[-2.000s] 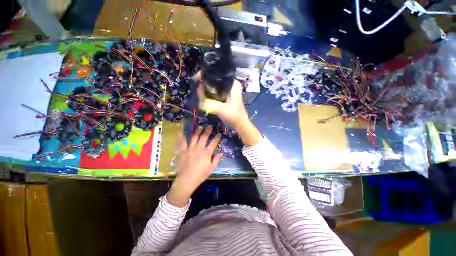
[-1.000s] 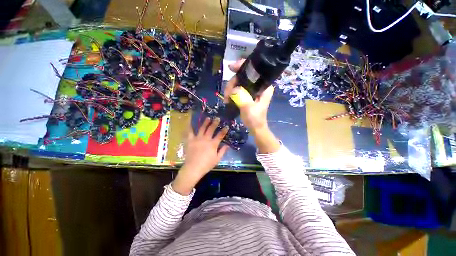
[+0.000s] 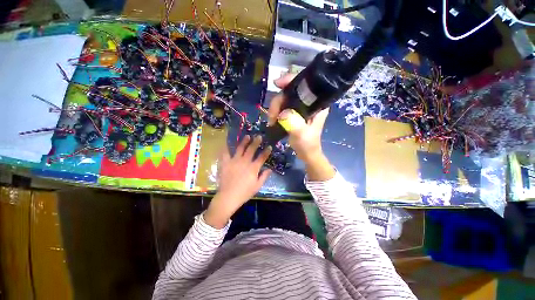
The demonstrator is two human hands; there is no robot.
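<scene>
My right hand (image 3: 300, 132) grips the thick black electric screwdriver (image 3: 320, 82) by its yellow band. The tool slants down to the left, its tip low over a dark wired ring unit (image 3: 281, 161) on the bench. My left hand (image 3: 241, 176) lies at the unit's left side, fingers spread, fingertips on it. The hands and tool partly cover the unit; the contact of the tip is hidden. Many dark ring units (image 3: 185, 120) with red and dark leads lie in a heap at left.
A silver-white screw feeder (image 3: 299, 44) stands behind the tool. Clear plastic rings (image 3: 361, 96) lie to its right, beside a spiky heap of wired parts (image 3: 431, 114). A clear bag (image 3: 504, 117) is at far right. A blue crate (image 3: 469, 237) is below the bench.
Since the first frame the screwdriver has swung from upright to a slant, its rear now up to the right. My right hand has turned with it. My left hand has barely moved.
</scene>
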